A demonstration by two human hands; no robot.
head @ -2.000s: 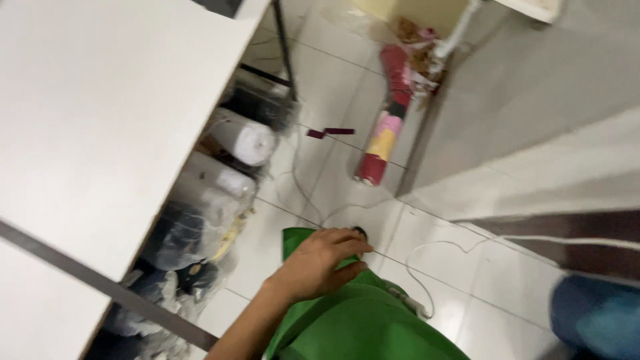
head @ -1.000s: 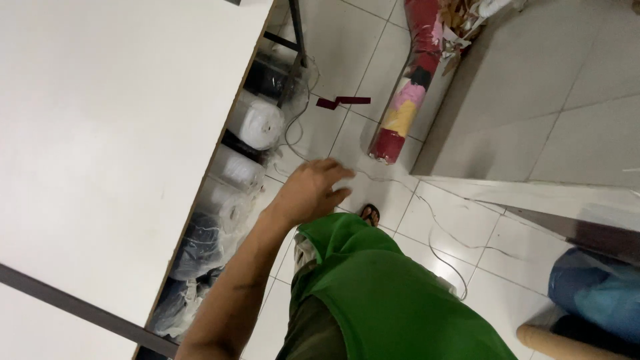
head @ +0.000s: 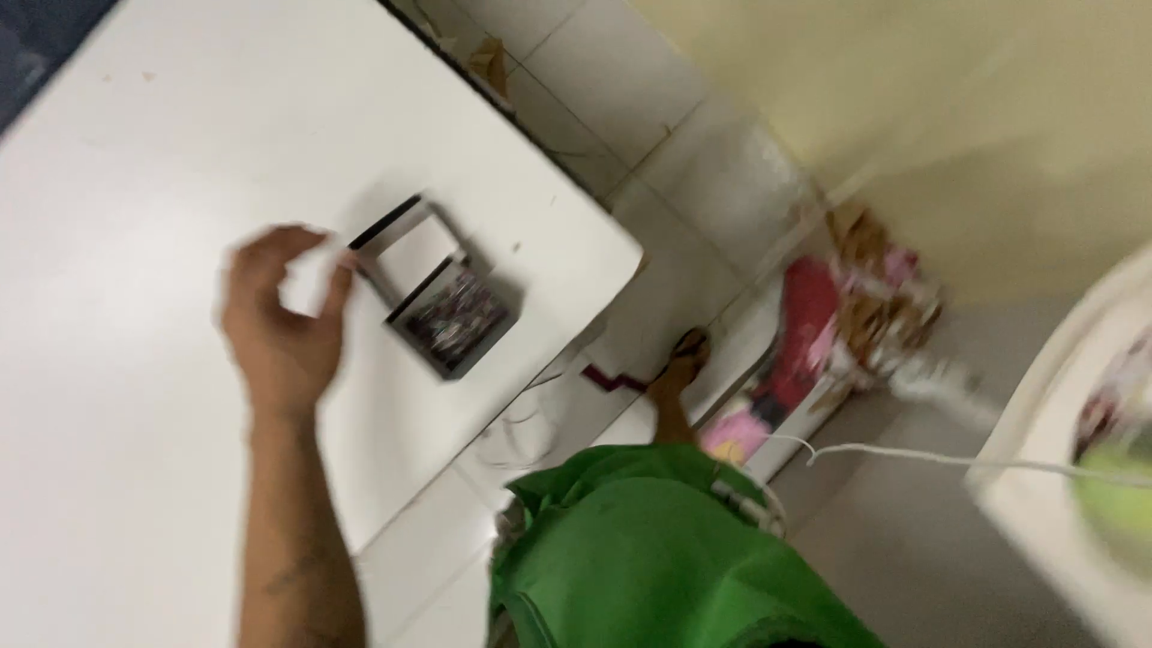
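Observation:
My left hand (head: 283,315) is over the white tabletop (head: 162,360), its thumb and fingers apart in a curve. Its thumb tip is at the near corner of a small grey box with a black-edged frame (head: 387,220); whether they touch is blurred. The box's lower compartment (head: 457,319) holds many small dark and shiny pieces that I cannot make out. The frame's other part shows white inside. My right hand is out of view.
The table corner (head: 634,256) juts over a tiled floor. A sandalled foot (head: 688,351), a dark red strip (head: 607,378), a red fabric roll (head: 805,301) and brown scraps (head: 864,234) lie beyond. A white container (head: 999,459) with a white cord (head: 900,450) stands at right.
My left hand has moved from above the floor, in front of the green garment, to over the tabletop beside the grey box. The view has swung, bringing the box into sight.

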